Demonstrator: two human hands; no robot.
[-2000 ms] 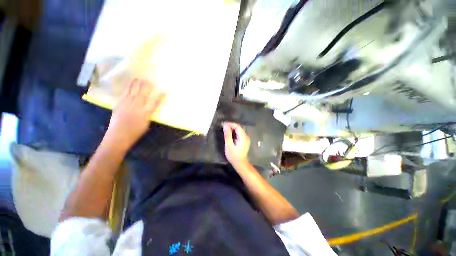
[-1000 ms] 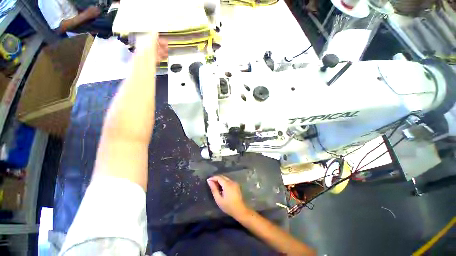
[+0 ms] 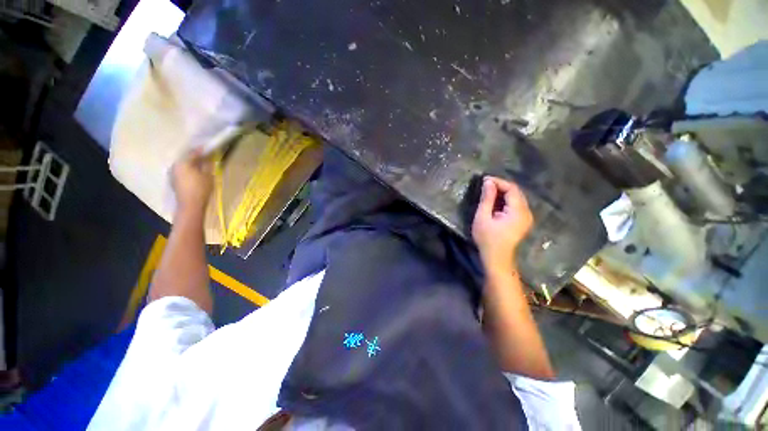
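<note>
A stack of beige panels with many yellow edges lies low at the left, beside the black table's near edge. My left hand is at the stack's near side, its fingers closed on the top panel; the fingertips are blurred and partly hidden by the sheet. The top panel's corner by the table looks lifted and blurred. My right hand rests at the table's near edge, fingers curled to the thumb. No object shows in it; a dark patch lies beside the fingertips.
The worn black table spans the top. A dark machine fitting and part of the pale machine are at the right, with a small pale scrap beside them. Wires and a round spool are lower right. A yellow floor line runs at left.
The view has swung down and left. My left hand has left the far pile behind the machine and is now at the low left stack, holding a panel. My right hand stays curled by the table edge.
</note>
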